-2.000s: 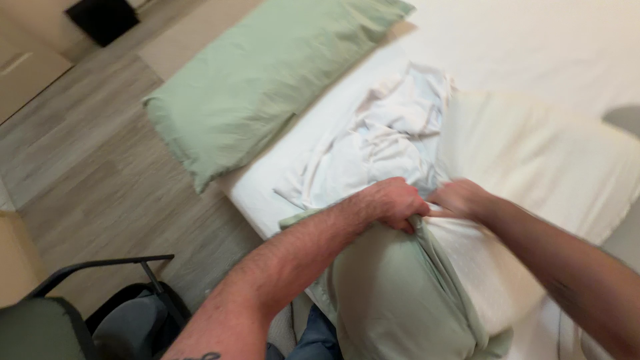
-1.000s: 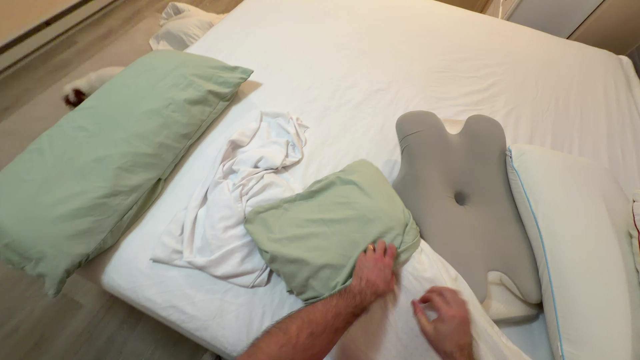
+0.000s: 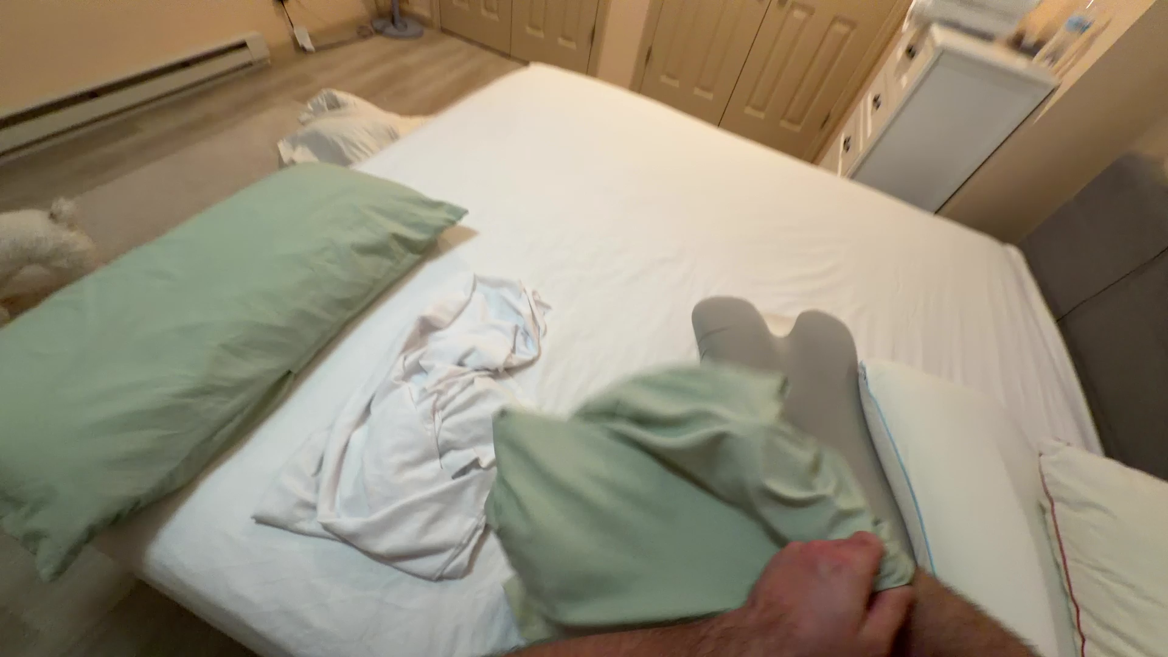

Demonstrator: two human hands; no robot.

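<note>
My left hand [image 3: 826, 589] grips the gathered edge of a light green pillowcase [image 3: 657, 502], low and right of centre. The case spreads left from the fist in loose folds, partly over a grey contoured cushion [image 3: 817, 365]. My right forearm [image 3: 967, 620] comes in behind the left hand; the right hand itself is hidden, so its hold cannot be told. To the left of the green case lies a crumpled white cloth [image 3: 411, 456] on the white-sheeted bed [image 3: 657, 201].
A long green-cased pillow [image 3: 201, 328] lies along the bed's left edge. Right of the grey cushion are a white pillow with blue piping [image 3: 958, 493] and another with red piping [image 3: 1113, 547]. Pale bedding [image 3: 342, 132] and a white furry animal [image 3: 41, 251] are on the floor; a white dresser [image 3: 949, 119] stands beyond.
The green pillowcase, spread on the bed a second ago, is now bunched and pulled at its right edge. My right arm has come in close to my left hand. The view has tilted up.
</note>
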